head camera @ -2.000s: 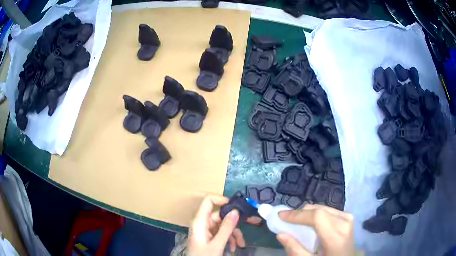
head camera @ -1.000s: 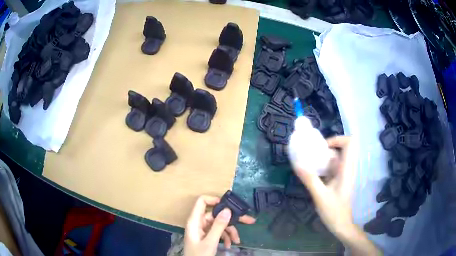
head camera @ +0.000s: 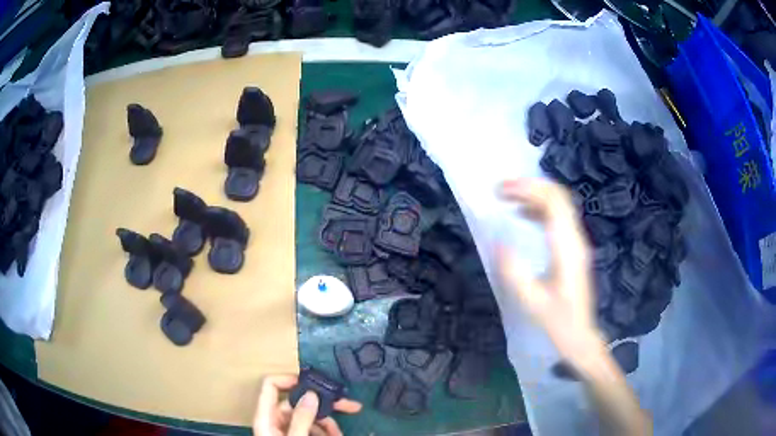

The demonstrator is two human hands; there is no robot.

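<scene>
My left hand (head camera: pixel 293 413) holds a dark seat base (head camera: pixel 316 393) at the bottom edge of the cardboard sheet. My right hand (head camera: pixel 549 255) is blurred, fingers apart and empty, over the white liner sheet (head camera: pixel 464 94), left of the heap of dark backrests (head camera: pixel 608 192). The white glue bottle (head camera: pixel 325 296) stands upright on the green table, its blue tip pointing up at the camera. A heap of seat bases (head camera: pixel 374 226) lies on the green tabletop between cardboard and liner.
Several glued L-shaped seat assemblies (head camera: pixel 225 251) stand on the tan cardboard sheet (head camera: pixel 111 358). Another dark heap (head camera: pixel 25 170) lies on a white sheet at left. A far dark heap (head camera: pixel 183 25) runs along the back. A blue crate (head camera: pixel 723 128) is at right.
The glue bottle has left my right hand and stands on the table. My right hand has moved right, over the liner. My left hand still holds the part. The view has shifted right.
</scene>
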